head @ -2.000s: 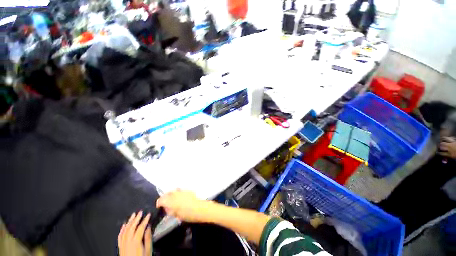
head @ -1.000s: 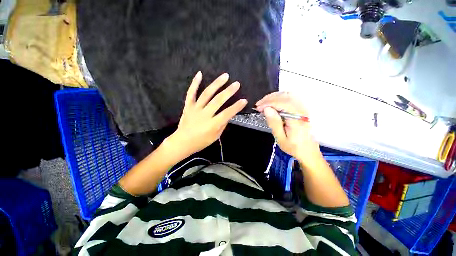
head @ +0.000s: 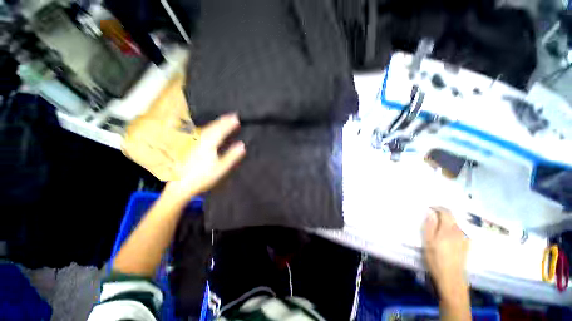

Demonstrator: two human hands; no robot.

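Note:
A dark grey garment panel [head: 276, 175] hangs over the front edge of the white machine table, with a fold or layer edge running across it. My left hand [head: 210, 157] is at its left side, fingers apart, fingertips on the cloth near that fold. My right hand [head: 446, 241] is blurred, away from the cloth over the white table [head: 382, 207], its fingers bent together. Whether it holds the pen seen earlier cannot be told.
The white sewing machine [head: 476, 135] with a blue stripe stands at right. Snips [head: 488, 224] and yellow and red handles [head: 555, 266] lie near the table edge. Tan cloth or paper [head: 160, 135] is at left. A blue crate [head: 128, 216] stands below left.
My right hand has left the cloth and moved right over the table. My left hand has moved to the cloth's left side. The view has shifted, and a fold now shows across the panel.

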